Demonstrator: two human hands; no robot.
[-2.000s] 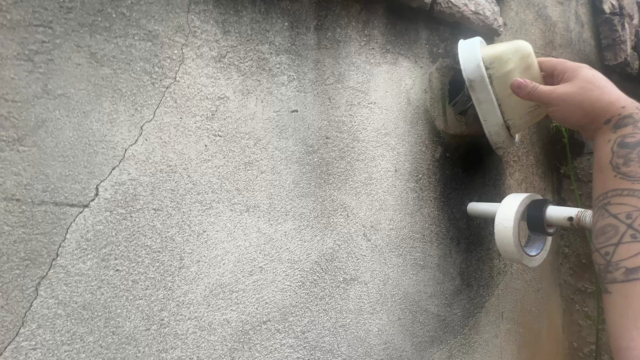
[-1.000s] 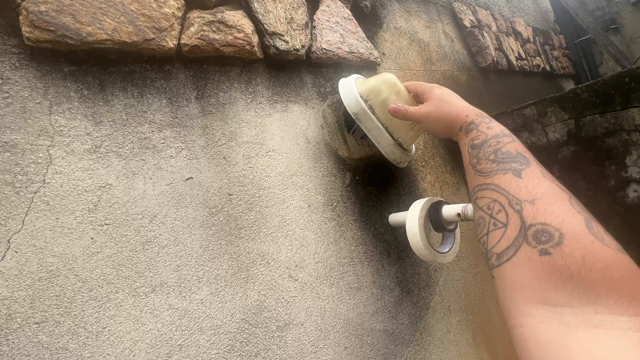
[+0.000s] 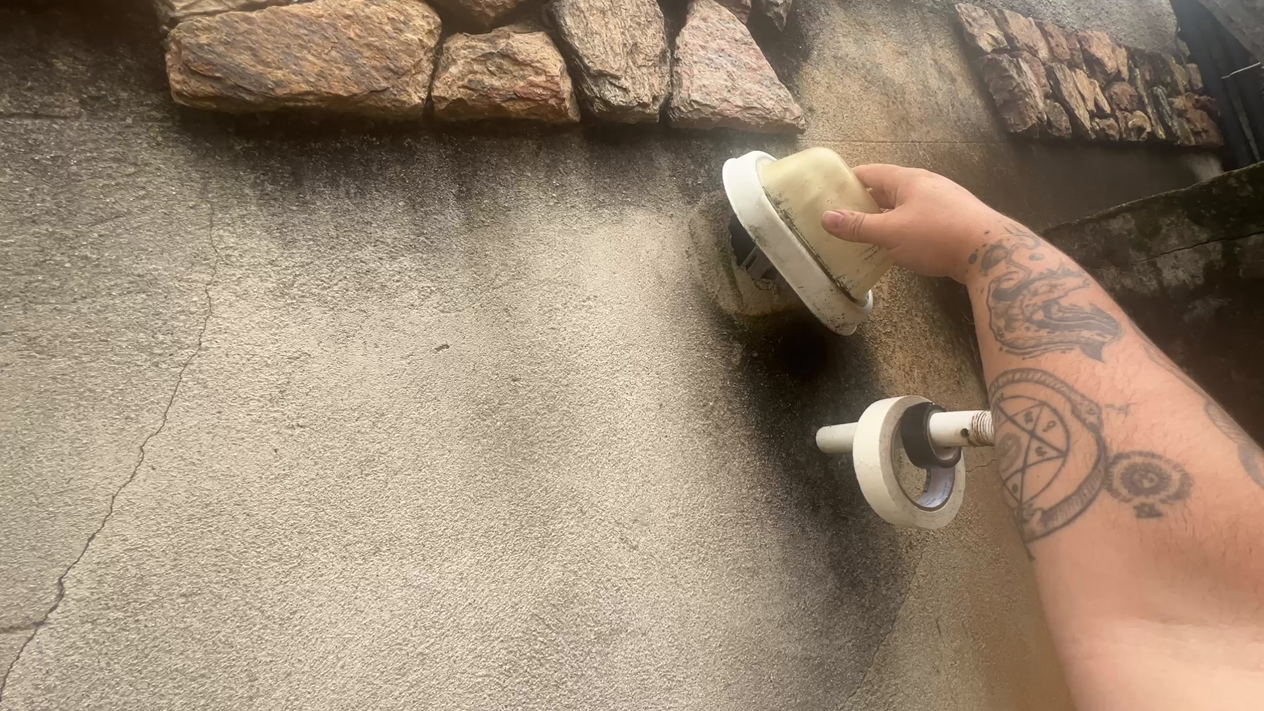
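Observation:
My right hand [image 3: 913, 219] grips the yellowed plastic cover of an oval wall light fixture [image 3: 829, 217], thumb on its near side, other fingers mostly hidden behind it. The fixture's white rim [image 3: 785, 252] is tilted, with a dark gap between it and the wall, where something dark shows inside. Below my hand, a roll of white tape [image 3: 879, 464] and a smaller roll of black tape [image 3: 928, 434] hang on a white pipe [image 3: 958, 429], whose right end is hidden behind my tattooed forearm. My left hand is out of view.
A rough plastered wall [image 3: 444, 425] fills most of the view, with a long crack at left and dark stains around the fixture and pipe. Rough stones [image 3: 306, 57] jut out above. More stonework [image 3: 1086, 79] and a mossy low wall [image 3: 1165, 227] stand at the right.
The view has shifted, bringing the stones above and more of my forearm into sight. My right hand stays on the tilted light fixture throughout.

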